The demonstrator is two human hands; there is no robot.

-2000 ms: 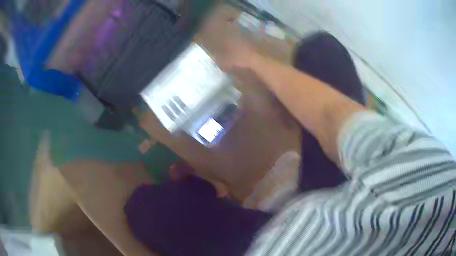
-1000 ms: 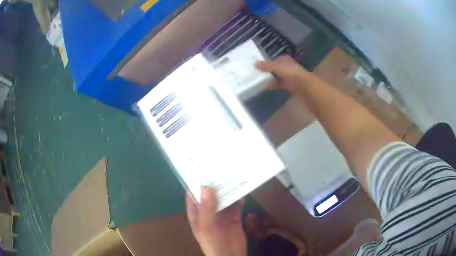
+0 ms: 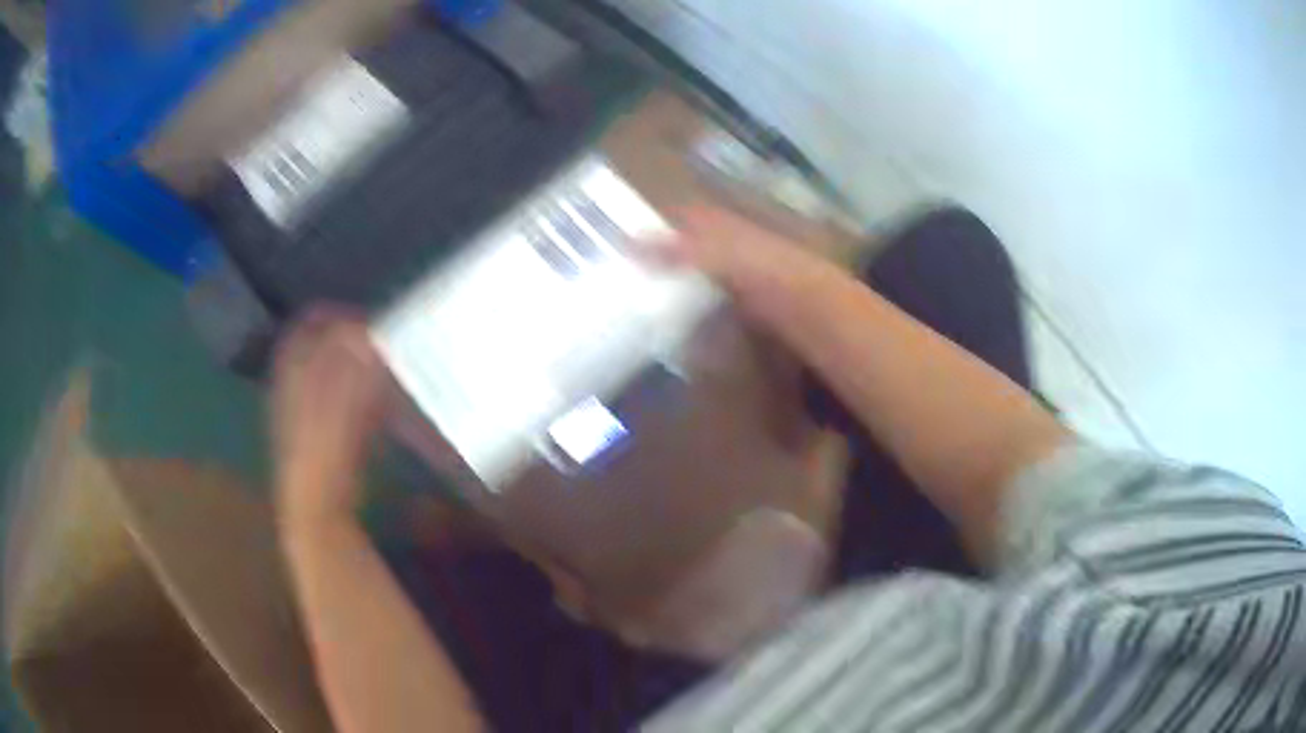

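Observation:
A white product box (image 3: 530,308) with dark barcode blocks lies over the digital scale, whose lit display (image 3: 587,430) shows at the box's near edge. My left hand (image 3: 330,365) is at the box's left end and my right hand (image 3: 716,251) is at its right end, both blurred. Both hands seem to hold the box by its ends; the fingertips are not clear. A second white box (image 3: 315,141) with barcode blocks lies on the dark roller conveyor (image 3: 458,129), near the tunnel opening.
The blue machine housing (image 3: 122,129) is at the upper left. An open brown shipping carton (image 3: 129,616) stands at the lower left. Brown cardboard (image 3: 645,537) lies under the scale, with a pale crumpled thing (image 3: 752,573) between the knees. A white wall (image 3: 1103,186) is on the right.
One box now lies on the rollers, away from my hands. The other has moved over the scale, with a hand at each end. The view has shifted and blurred.

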